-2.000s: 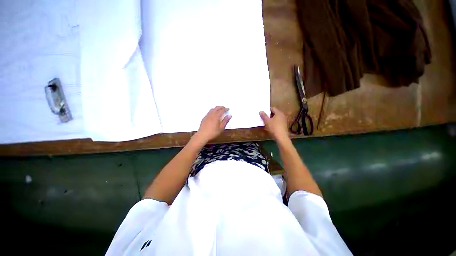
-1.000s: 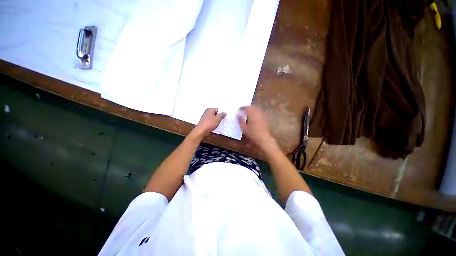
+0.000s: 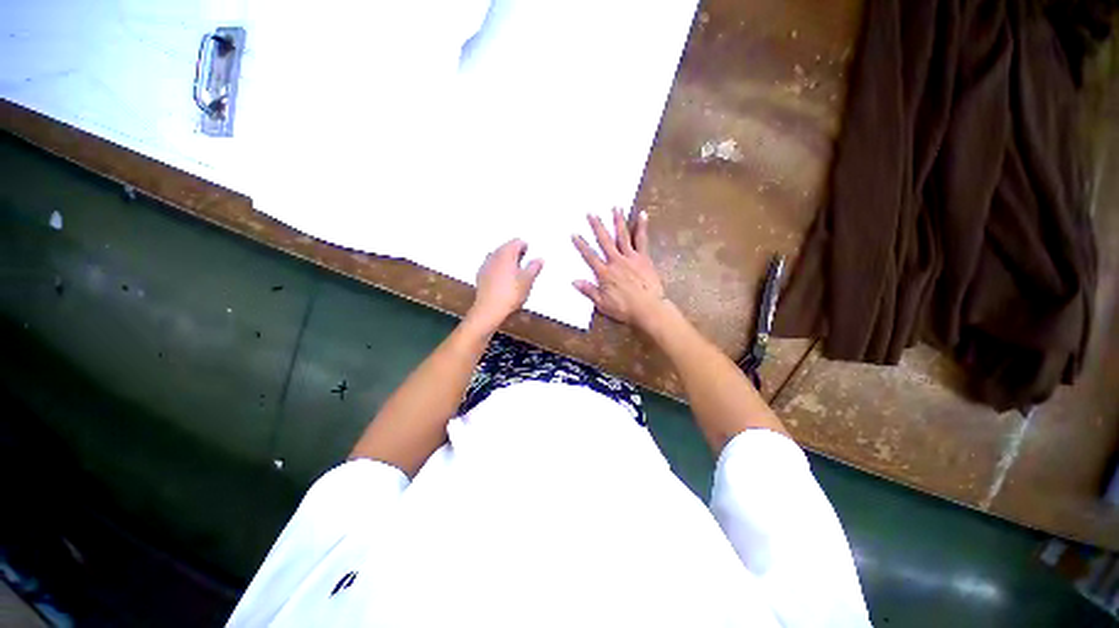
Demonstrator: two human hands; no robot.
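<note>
The white paper sheet (image 3: 540,147) lies over the table's front left, its near right corner in front of me. Glare washes out its surface. My right hand (image 3: 622,270) lies flat with fingers spread on the paper's right edge near that corner. My left hand (image 3: 503,282) rests on the paper's front edge, left of the corner, fingers slightly curled and thumb apart; I see nothing gripped in it. A metal pattern weight (image 3: 219,82) with a bar handle sits on the paper at the upper left.
Bare brown wood of the table (image 3: 724,209) shows right of the paper. Dark shears (image 3: 766,313) lie there near the front edge, beside crumpled brown fabric (image 3: 945,196). A small whitish patch (image 3: 720,151) is on the wood. The green floor (image 3: 246,368) lies below the table edge.
The paper's right part, curled up at the corner a second ago, now lies flatter. My right hand has opened and spread on it. My left hand has loosened. The view has shifted slightly.
</note>
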